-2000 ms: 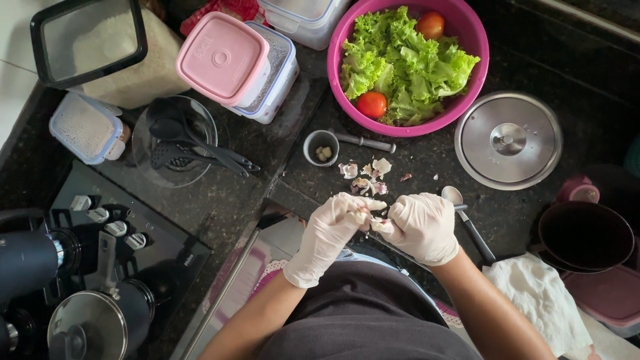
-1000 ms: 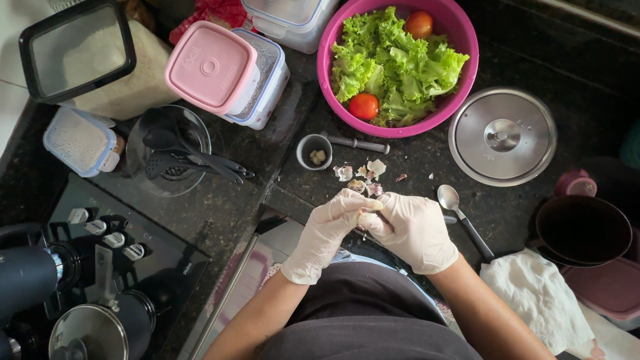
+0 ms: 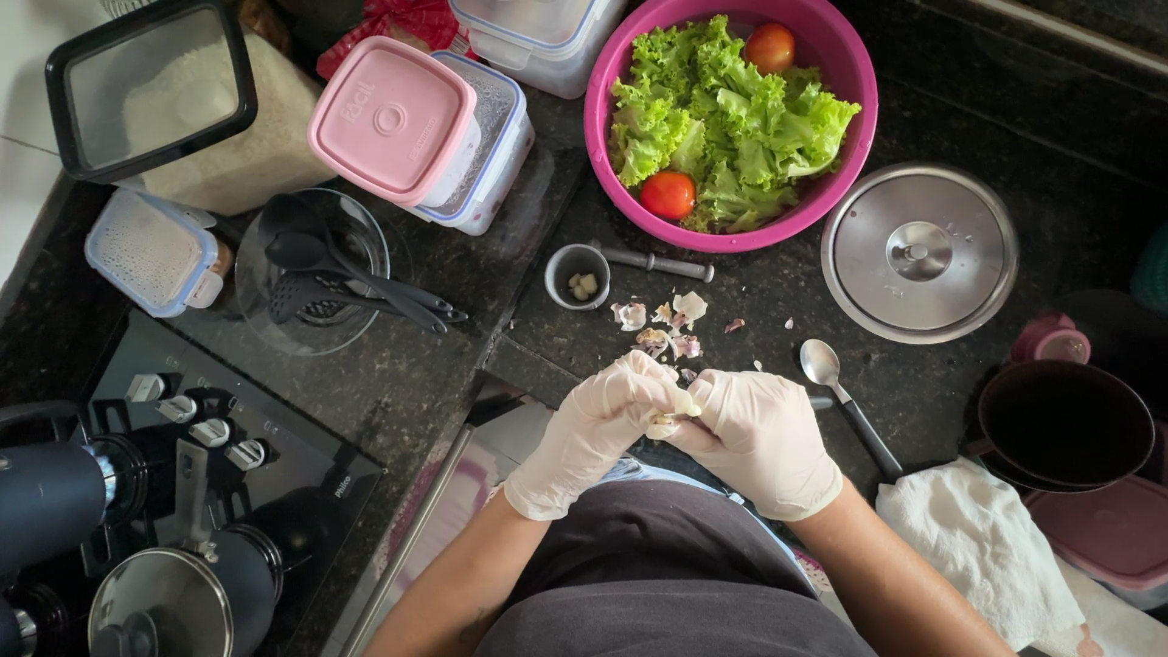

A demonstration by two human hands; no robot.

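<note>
My left hand (image 3: 593, 438) and my right hand (image 3: 762, 438), both in white disposable gloves, meet at the fingertips near the counter's front edge. Pinched between them is a pale garlic clove (image 3: 683, 406), partly covered by the fingers. Just beyond the hands lie loose garlic skins (image 3: 671, 327) on the dark stone. A small grey mortar (image 3: 578, 276) holds a few pale garlic pieces (image 3: 582, 286), and its pestle (image 3: 657, 261) lies beside it. A metal spoon with a black handle (image 3: 849, 401) rests right of my right hand. Another handle shows partly behind that hand.
A magenta bowl (image 3: 598, 137) holds lettuce and tomatoes, with a steel lid (image 3: 920, 253) beside it. Food containers (image 3: 392, 119) and a glass bowl of black utensils (image 3: 310, 274) stand left. A gas cooktop (image 3: 338, 465) bears pots at lower left. A white cloth (image 3: 976, 547) and dark pan (image 3: 1066, 424) sit right.
Both hands stay together at the counter's front edge, with their fingers changing position around the clove. The pale clove shows more plainly between the fingertips now.
</note>
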